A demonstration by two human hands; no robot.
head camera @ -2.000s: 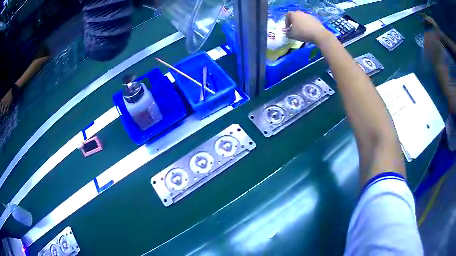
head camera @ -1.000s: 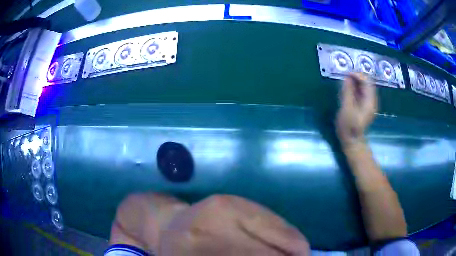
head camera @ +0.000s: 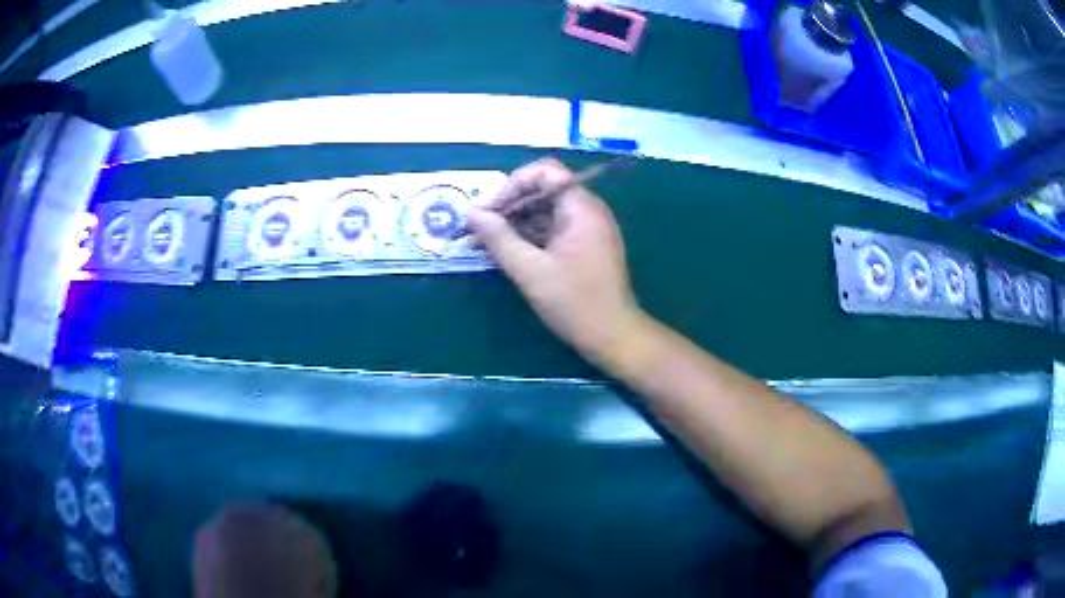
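Observation:
My right hand (head camera: 566, 251) pinches a thin brown brush (head camera: 584, 175). Its fingers are at the right end of a silver fixture plate (head camera: 315, 259), next to the rightmost of three round units (head camera: 438, 220). The hand hides that plate's right end and the brush's working tip. A blurred skin-coloured part of my left arm or hand (head camera: 265, 555) shows at the bottom edge; its fingers cannot be made out.
A lamp box (head camera: 35, 234) with purple glow is left, beside another plate (head camera: 140, 240). More plates (head camera: 909, 275) lie right. A white bottle (head camera: 187, 61), pink frame (head camera: 605, 26) and blue bins (head camera: 806, 117) are behind. A dark round pad (head camera: 453, 532) and blister tray (head camera: 88, 502) are near.
The view has swung left from the bins, then shifted somewhat. My right hand has moved from the right-hand plate to the left one, with the brush now visible in it.

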